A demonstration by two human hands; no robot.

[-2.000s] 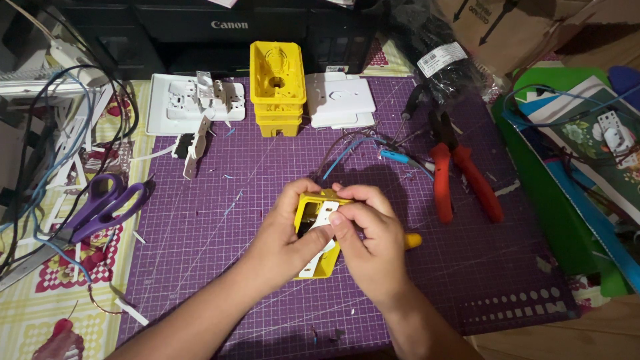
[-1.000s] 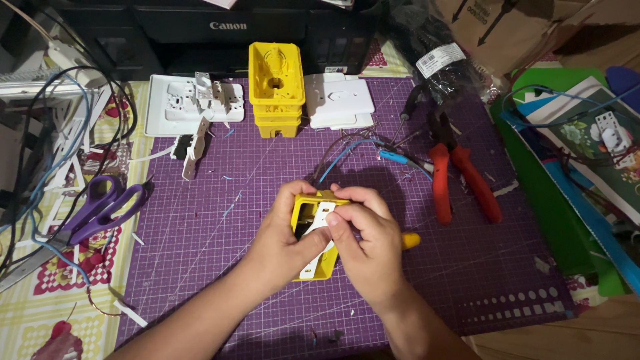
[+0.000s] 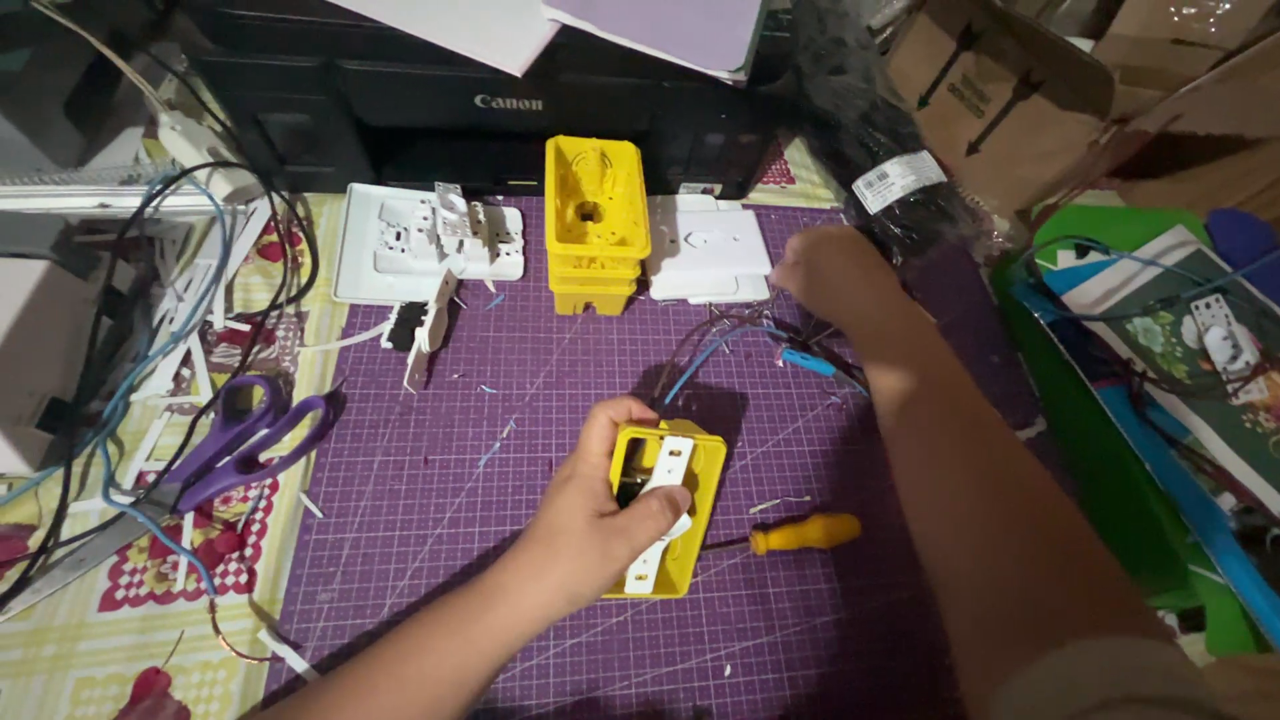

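My left hand (image 3: 610, 510) grips a yellow plastic electrical box (image 3: 705, 500), its thumb pressing on the white mounting strap (image 3: 672, 465) that lies lengthwise across the box's opening. Brown and blue wires (image 3: 700, 360) run out from the far end of the box. My right hand (image 3: 830, 270) reaches to the far right of the mat, beside the white cover plates (image 3: 710, 245); its fingertips are partly hidden, and whether they hold anything cannot be seen. A screwdriver with a yellow handle (image 3: 805, 533) lies right of the box, its shaft pointing at it.
Stacked yellow boxes (image 3: 597, 200) stand before a black Canon printer (image 3: 450, 120). White plates with socket parts (image 3: 430, 240) lie to their left. Purple scissors (image 3: 250, 440) and tangled cables (image 3: 120, 380) are at the left. A plastic-wrapped bundle (image 3: 890, 170) and a green folder (image 3: 1060, 450) are at the right.
My right hand has let go of the yellow box and moved up and right to the far side of the mat. My left hand still holds the box. The yellow screwdriver handle is now fully visible.
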